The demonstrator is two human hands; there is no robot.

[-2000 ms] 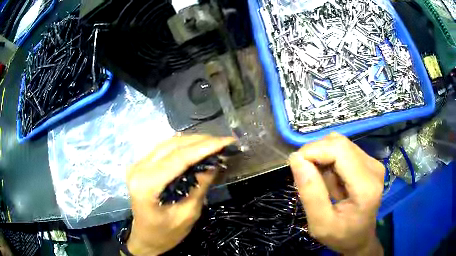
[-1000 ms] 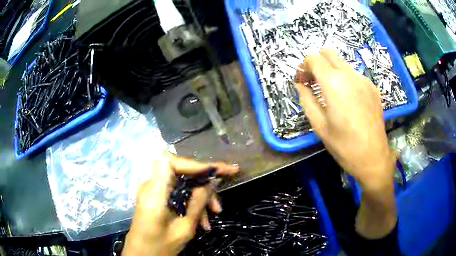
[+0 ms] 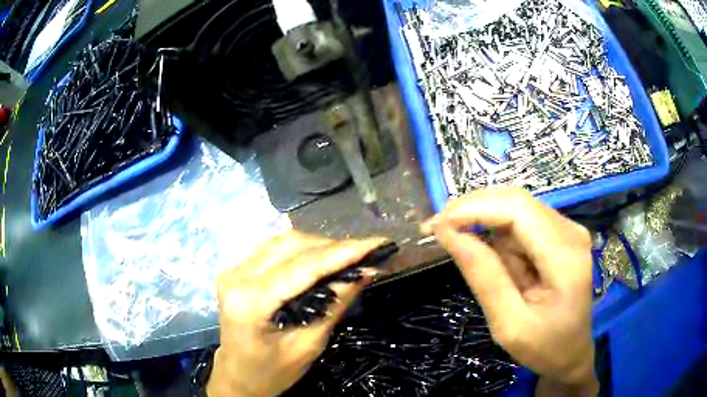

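My left hand (image 3: 291,310) is closed around a bunch of black slender parts (image 3: 310,304). One black part points out between thumb and forefinger toward the right, with a small bright end. My right hand (image 3: 519,271) pinches a short silver metal part (image 3: 426,240) between thumb and forefinger. The silver part's tip is close to the black part's end; I cannot tell whether they touch. The soldering iron (image 3: 356,167) points down, its tip just above and behind the gap between my hands.
A right blue tray (image 3: 422,132) holds silver parts, a left blue tray (image 3: 116,190) black parts. A clear plastic bag (image 3: 178,248) lies between left tray and iron. Below the bench edge are loose black parts (image 3: 419,341). The iron's stand base (image 3: 271,167) and a dark ringed box (image 3: 225,62) stand behind.
My right hand has come out of the right tray toward the iron with a silver part. My left hand has closed around its bunch and moved slightly right, one black part now pointing out.
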